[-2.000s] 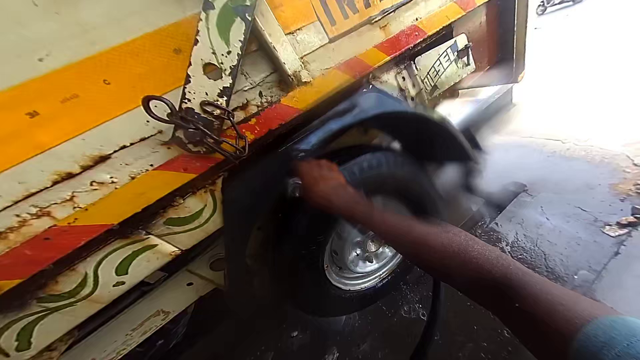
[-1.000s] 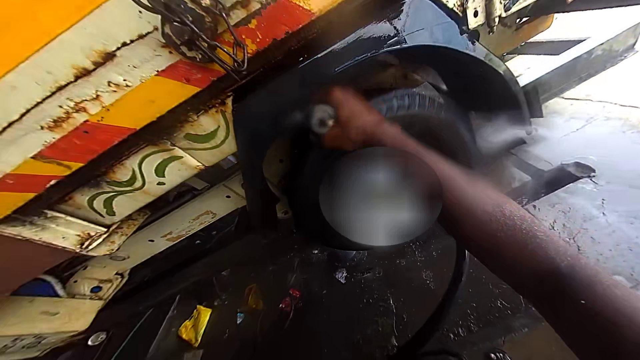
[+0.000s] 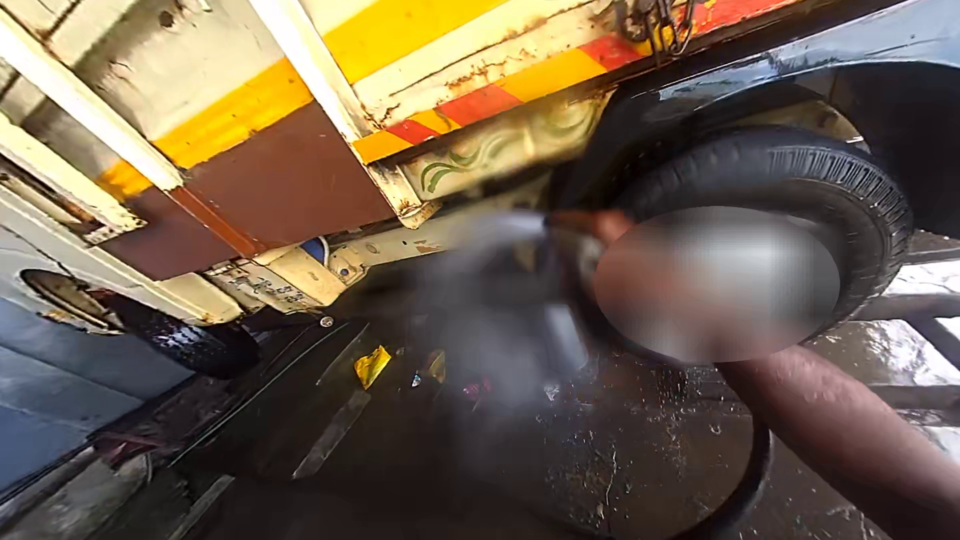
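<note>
My right hand (image 3: pixel 616 229), partly hidden by a blurred oval patch, reaches in from the right in front of the truck's rear tyre (image 3: pixel 810 169). It is closed around a spray nozzle that is smeared by motion. A white jet of water (image 3: pixel 502 225) leaves the nozzle towards the left, across the chassis rail (image 3: pixel 401 244), and mist hangs below it. A black hose (image 3: pixel 754 480) curves over the wet ground under my forearm. The blurred patch hides the wheel's rim. My left hand is out of view.
The truck's cream side panel, with a red and yellow striped band (image 3: pixel 480 105), runs overhead. A dark mudguard (image 3: pixel 720 82) arches over the tyre. Another wheel (image 3: pixel 187 337) stands at the left. Metal bars (image 3: pixel 911 307) lie at the right. A yellow wrapper (image 3: pixel 372 366) and other litter lie on the wet ground.
The view has swung left along the truck, bringing another wheel into sight. The spray now shows left of my right hand; one second ago, mist showed to the right of the wheel.
</note>
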